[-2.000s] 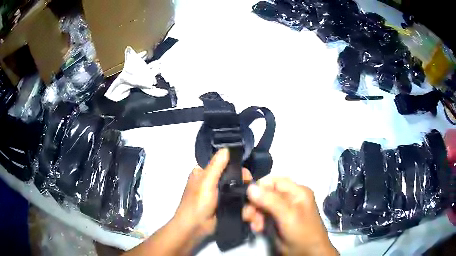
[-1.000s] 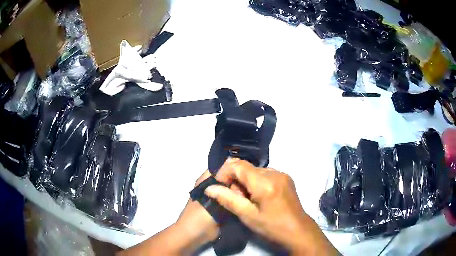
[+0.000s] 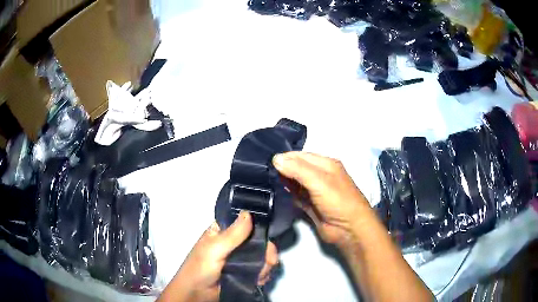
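Note:
A black webbing strap bundle [image 3: 259, 153] is held above the white table in front of me. A metal-edged buckle [image 3: 252, 199] sits across its middle. My left hand [image 3: 227, 250] grips the strap just below the buckle, thumb at the buckle's lower edge. My right hand [image 3: 321, 191] holds the upper right side of the looped webbing, thumb on top; its other fingers are partly hidden behind the bundle. The strap's lower end runs down over my left hand to the bottom edge of the picture.
Bagged strap packs stand at left [image 3: 133, 242] and right [image 3: 466, 171]. A flat strap piece [image 3: 189, 144] lies left of the bundle. A white glove [image 3: 125, 115] lies by a cardboard box [image 3: 106, 53]. A bagged black heap [image 3: 407, 35] and thin black strip [image 3: 399, 84] lie upper right.
My right hand has moved from the strap below the buckle up to the loop's right side. The bundle is tilted and the buckle shows again. The view has shifted.

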